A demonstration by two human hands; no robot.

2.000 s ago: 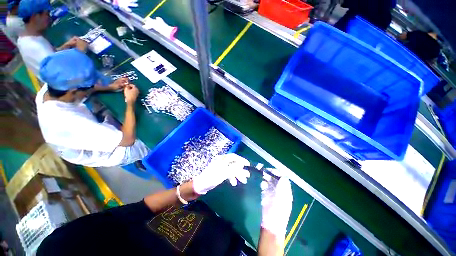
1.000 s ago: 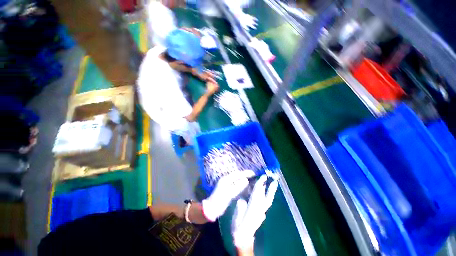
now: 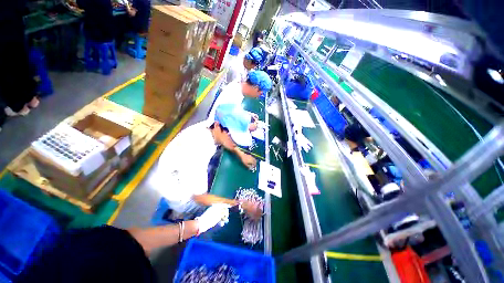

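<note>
My left hand (image 3: 213, 219), in a white glove, reaches in from the lower left above the rear rim of the blue tote (image 3: 221, 247). Its fingers are small and blurred, and whether they hold a part cannot be told. The tote is cut off by the bottom edge and contains many loose stick parts. Behind it, a heap of whitish stick parts (image 3: 252, 228) lies on the green bench. A seated worker's hand (image 3: 253, 208) rests on the heap, to the right of my glove. My right hand is not in view.
Seated workers in blue caps line the bench's left side. A white sheet with dark pieces (image 3: 269, 179) lies beyond the heap. A metal post (image 3: 353, 224) crosses at right. Stacked cartons (image 3: 174, 61) and an open carton (image 3: 102, 132) on pallets stand left.
The view has swung up and left along the bench. My left hand has moved from the tote's near side to above its rear rim. My right hand has left the picture.
</note>
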